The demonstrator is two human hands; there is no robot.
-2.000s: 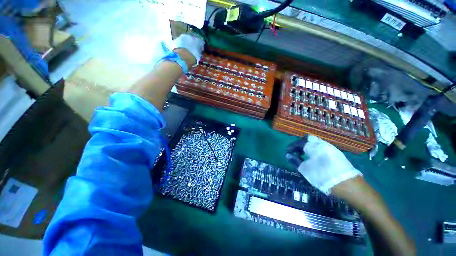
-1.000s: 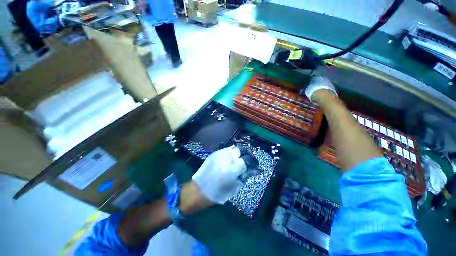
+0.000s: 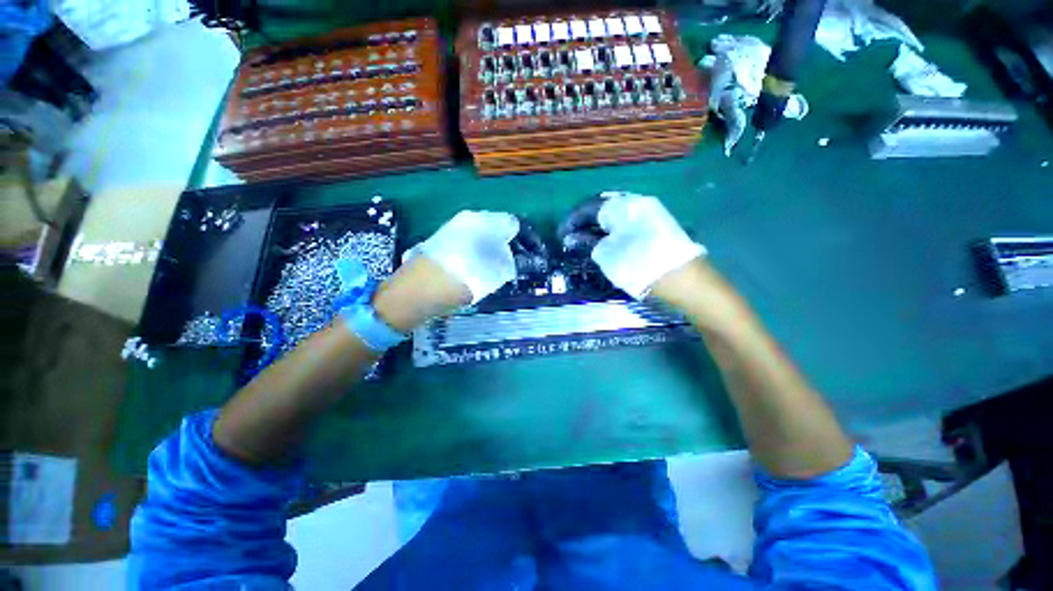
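A long dark fixture with pale lettering (image 3: 554, 345) lies in front of me, with a silver ridged heat sink (image 3: 543, 321) along it. My left hand (image 3: 479, 252), in a white glove with dark fingertips and a light-blue wrist band, is over the fixture's back part. My right hand (image 3: 629, 245), gloved the same way, is close to its right, fingers bent towards the left hand. A small white pad (image 3: 559, 283) shows on the fixture between the hands. The fingertips are dark against the dark parts, so whether they hold anything cannot be told.
Screw bins (image 3: 329, 271) stand at left, one full, one sparsely filled (image 3: 225, 271). Orange-brown tray stacks stand behind, at left (image 3: 335, 98) and centre (image 3: 583, 92). A dark screwdriver (image 3: 788, 69) hangs near crumpled white cloths (image 3: 739, 81). Silver combed blocks (image 3: 941, 127) lie at right; a cardboard box at left.
My left hand has moved from the screw bin, and my right hand from the tray stacks, to the fixture. The view has turned down and right, bringing the fixture to the centre.
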